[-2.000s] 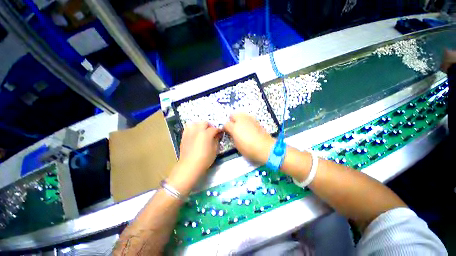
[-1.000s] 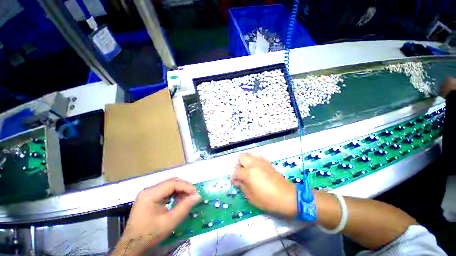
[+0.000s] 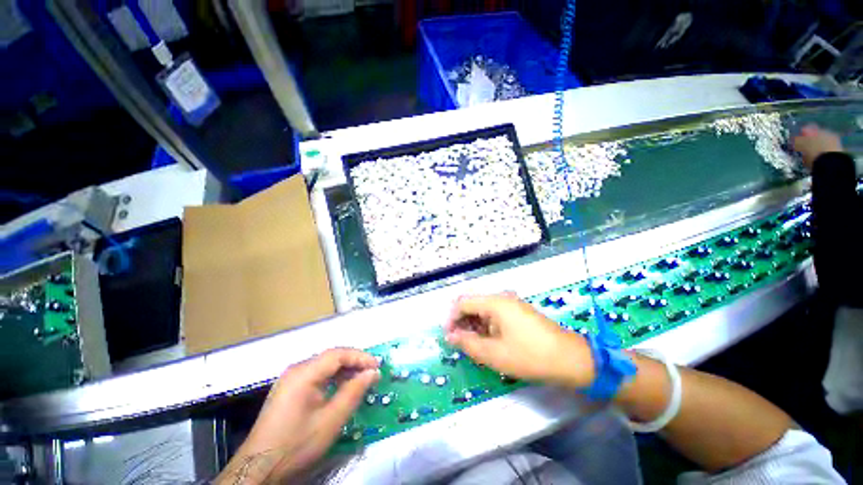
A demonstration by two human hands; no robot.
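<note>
A green circuit board panel (image 3: pixel 445 384) dotted with small dark and silvery-white parts lies on the near track. My left hand (image 3: pixel 317 403) is over its left end, thumb and forefinger close together with a small white component (image 3: pixel 376 365) at the fingertips. My right hand (image 3: pixel 511 336) is above the board's back edge, fingers curled and thumb near the forefinger; whether it holds a part is too small to tell. The black component tray (image 3: pixel 449 208), full of white parts, lies behind my hands.
Loose white parts (image 3: pixel 582 175) lie right of the tray. A cardboard sheet (image 3: pixel 255 270) and a black tray (image 3: pixel 142 289) lie to the left. A blue crate (image 3: pixel 440 57) stands behind. A blue coiled cord (image 3: pixel 560 104) hangs to my right wrist. Another person's hand (image 3: pixel 816 142) is at far right.
Both hands have moved from the component tray to above the board. Since the previous frame, my right hand has shifted slightly right. The other person's hand now reaches to the far-right white parts.
</note>
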